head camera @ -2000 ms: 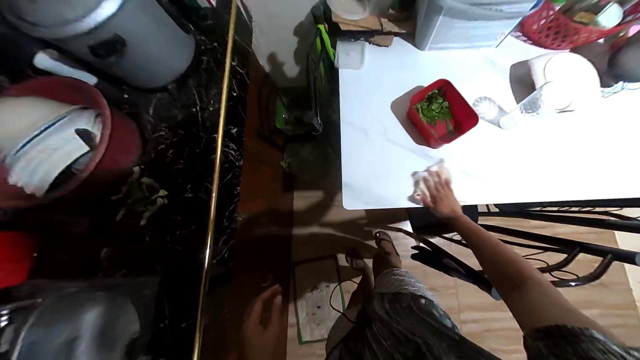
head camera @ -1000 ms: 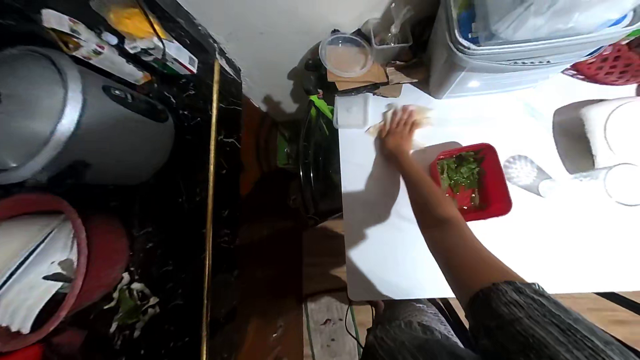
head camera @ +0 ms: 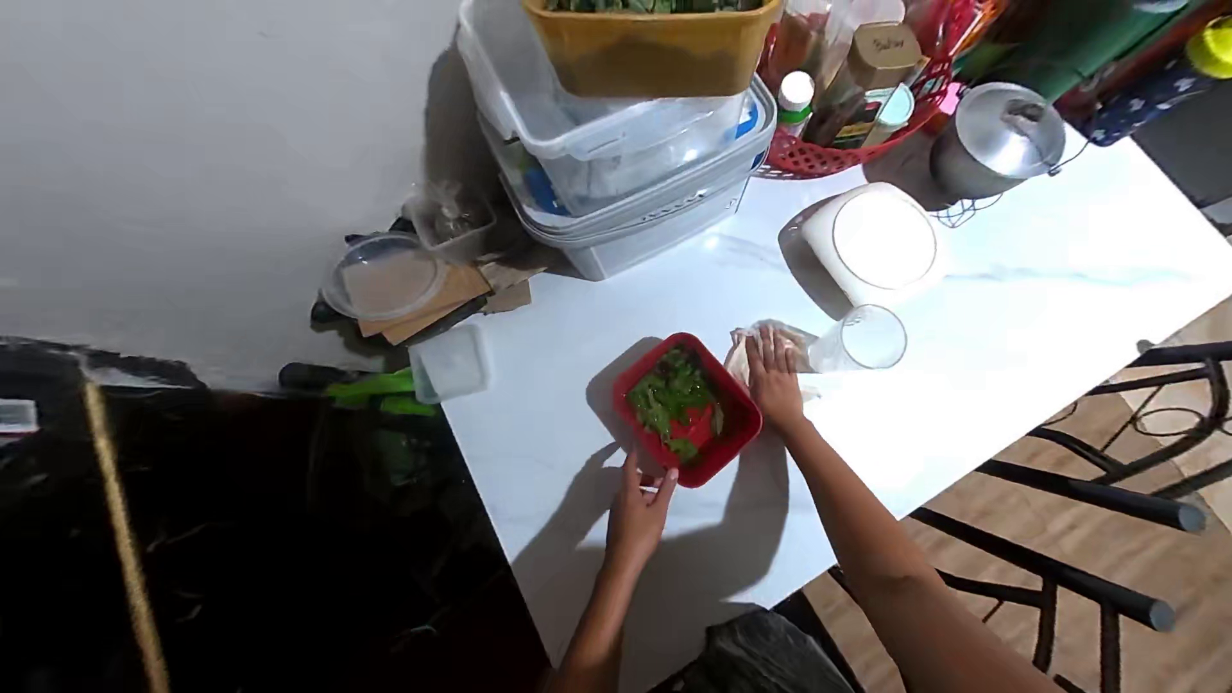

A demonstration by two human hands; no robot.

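Note:
My left hand (head camera: 639, 515) touches the near left corner of a red square plastic container (head camera: 630, 423), thumb and fingers apart at its rim. Green leaves (head camera: 671, 393) lie inside the container. Just right of it, my right hand (head camera: 776, 380) presses flat on a crumpled whitish cloth (head camera: 746, 354) on the white marble-patterned table (head camera: 539, 423). A clear glass (head camera: 873, 337) lies against the cloth's right side, and a white lidded jar (head camera: 881, 245) stands behind the glass.
Stacked clear plastic boxes (head camera: 635, 226) with a yellow-brown tub (head camera: 659, 53) stand at the back. A red basket (head camera: 818, 162) of bottles and a metal pot (head camera: 996, 144) are back right. A small clear container (head camera: 450, 364) sits at the left edge. Black metal chairs (head camera: 1088, 491) stand right.
My right hand has moved with the cloth from the table's back left corner to the right of the red container. My left hand has come to the container. The view has shifted toward the table.

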